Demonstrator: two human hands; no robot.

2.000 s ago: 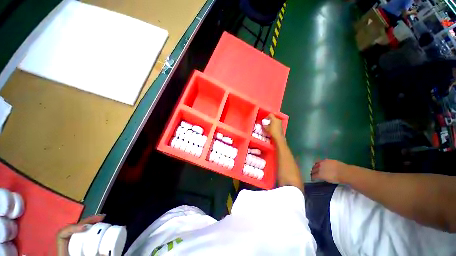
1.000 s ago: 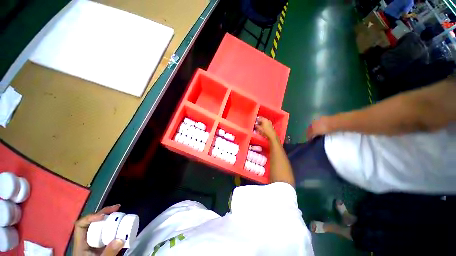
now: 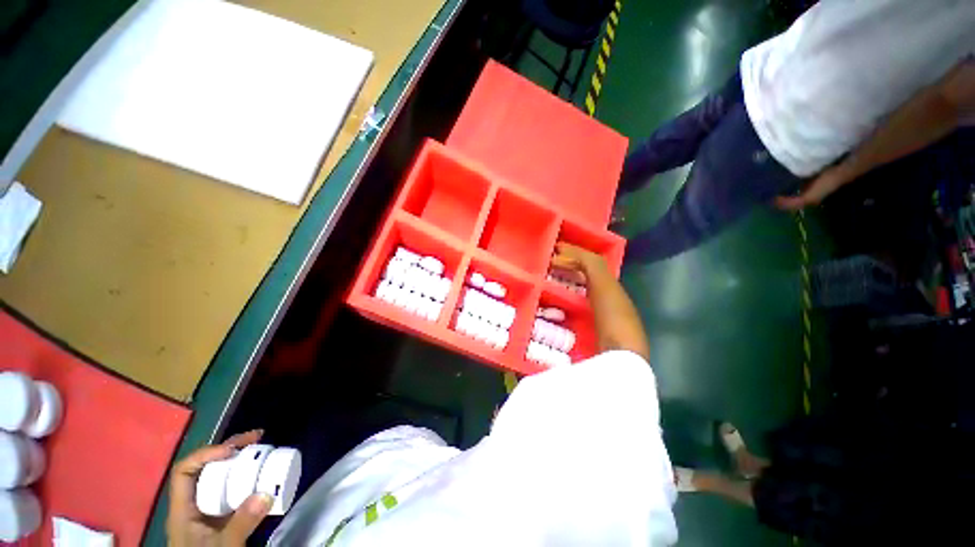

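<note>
My left hand (image 3: 219,494), bare, is at the lower left beside the bench edge, with fingers and thumb around a short row of white round units (image 3: 246,480). My right hand (image 3: 577,260), bare, reaches down into the far right cell of the red divided tray (image 3: 436,340), over white units there. Its fingertips are small and partly hidden, so I cannot tell whether it grips one. The three near cells hold rows of white units (image 3: 413,286). The far left and far middle cells show only red walls and floor.
A flat red panel (image 3: 540,134) lies beyond the tray. On the bench are a white foam sheet (image 3: 219,96), brown board (image 3: 160,251), a red mat (image 3: 112,433) with more units, and white wipes (image 3: 80,533). A person (image 3: 855,91) stands at the upper right.
My right hand has lowered deeper into the far right cell; the white unit seen at its fingertips earlier is no longer distinct. The other person has moved from the right to the upper right.
</note>
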